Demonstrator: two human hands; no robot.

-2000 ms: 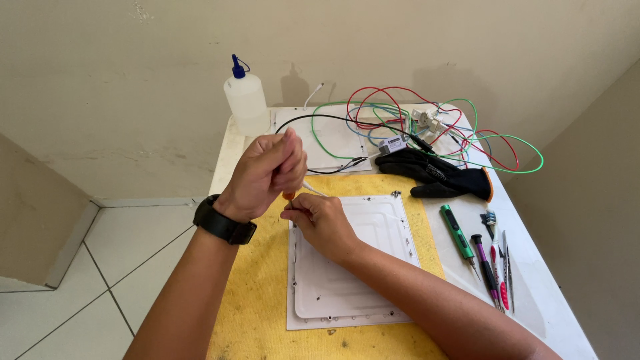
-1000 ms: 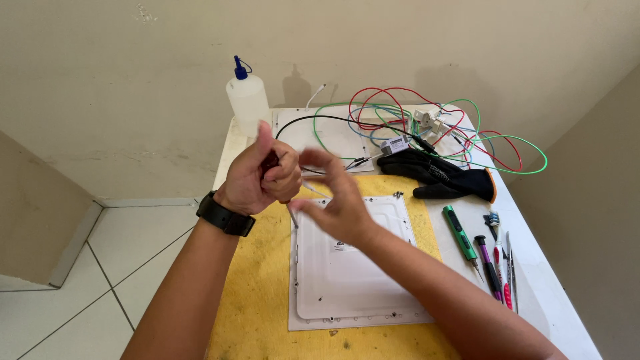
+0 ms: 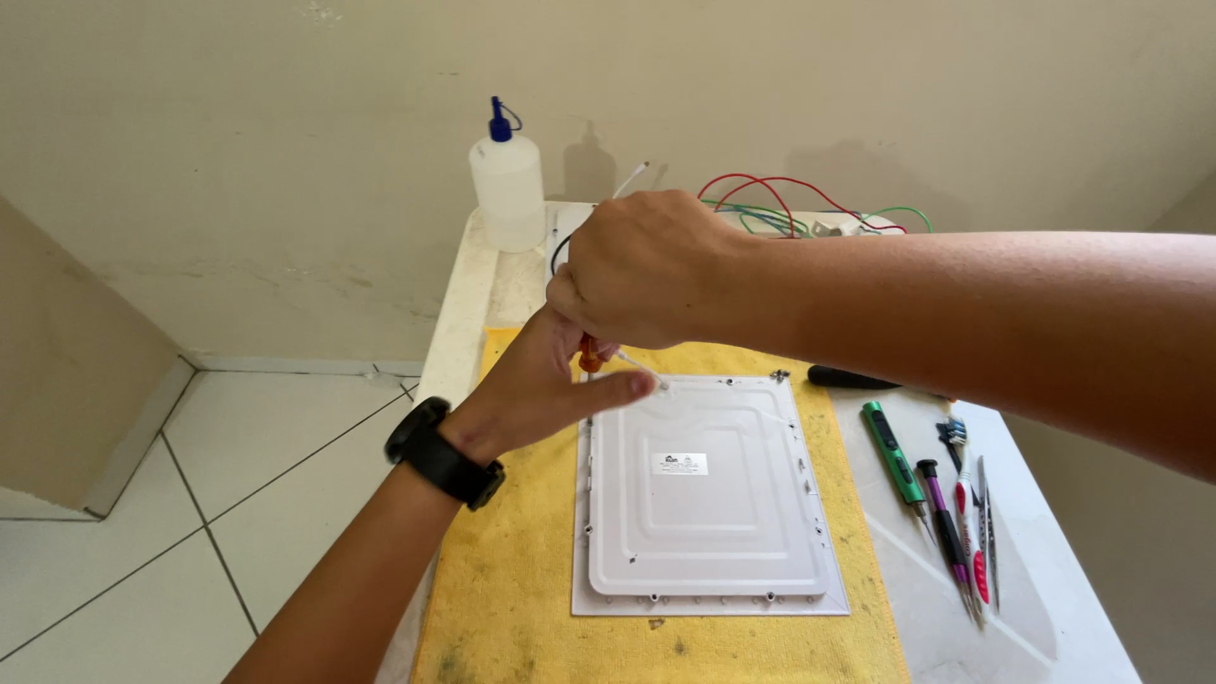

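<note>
A white flat square panel (image 3: 703, 475), with a small label and screws along its rim, lies on a yellow cloth (image 3: 494, 570). Over its far left corner, a screwdriver's orange handle (image 3: 591, 355) shows below my hands, its shaft mostly hidden. My left hand (image 3: 560, 380), with a black watch on the wrist, is at the handle, thumb stretched out over the panel. My right hand (image 3: 655, 271) is closed over the top of the tool and hides most of it, so the exact hold of each hand is partly covered. A small heap of screws (image 3: 780, 375) sits at the panel's far right corner.
A squeeze bottle with blue cap (image 3: 508, 190) stands back left. Red and green wires (image 3: 793, 204) lie behind my right arm. To the right are a green pen-like tool (image 3: 893, 451), a purple-black screwdriver (image 3: 945, 532), a toothbrush (image 3: 967, 522), metal tweezers (image 3: 990, 532) and part of a black glove (image 3: 850, 378).
My right hand has risen from beside the tool's shaft and closed over its top. My left thumb, upright a second ago, now points right across the panel.
</note>
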